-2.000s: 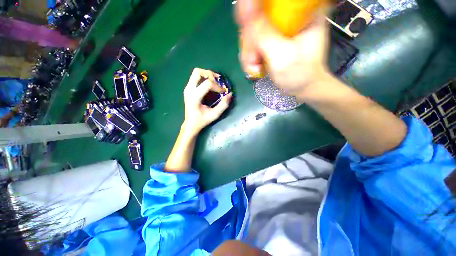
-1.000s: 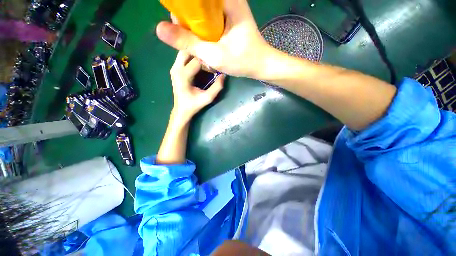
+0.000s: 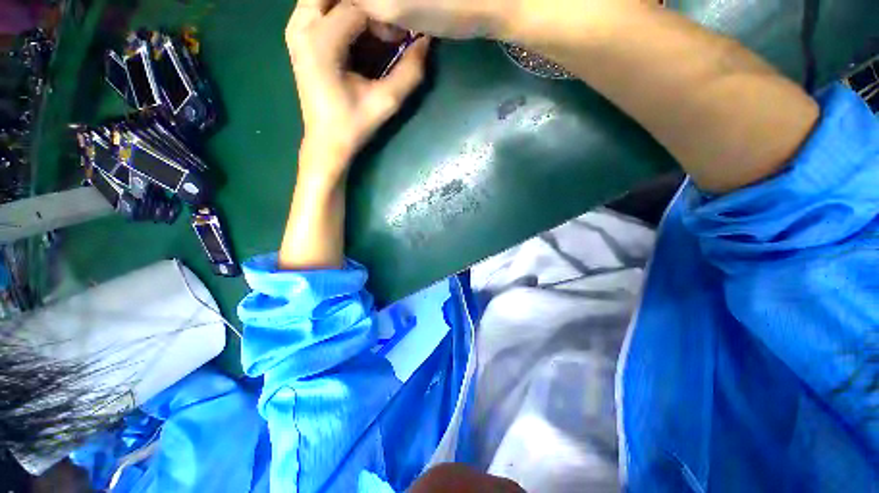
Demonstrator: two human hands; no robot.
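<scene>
My left hand (image 3: 342,82) is bare and holds a small dark device unit (image 3: 376,55) between thumb and fingers, near the top edge of the picture. Part of the unit's pale-edged screen shows. My right hand (image 3: 434,13) is at the top edge beside my left hand, mostly cut off. Its fingers and anything in it are out of the picture. The round screw dish (image 3: 546,65) is partly hidden behind my right forearm.
Several dark device units (image 3: 159,159) lie heaped on the green bench (image 3: 275,173) at the left, with a single unit (image 3: 214,241) nearer me. A white rolled or curved sheet (image 3: 135,332) is at the lower left. A dark parts tray (image 3: 867,82) shows at the right edge.
The view has shifted, so the hands, dish and units sit higher and further left. My right hand has come from above the dish to beside my left hand. The yellow-orange screwdriver has left the picture.
</scene>
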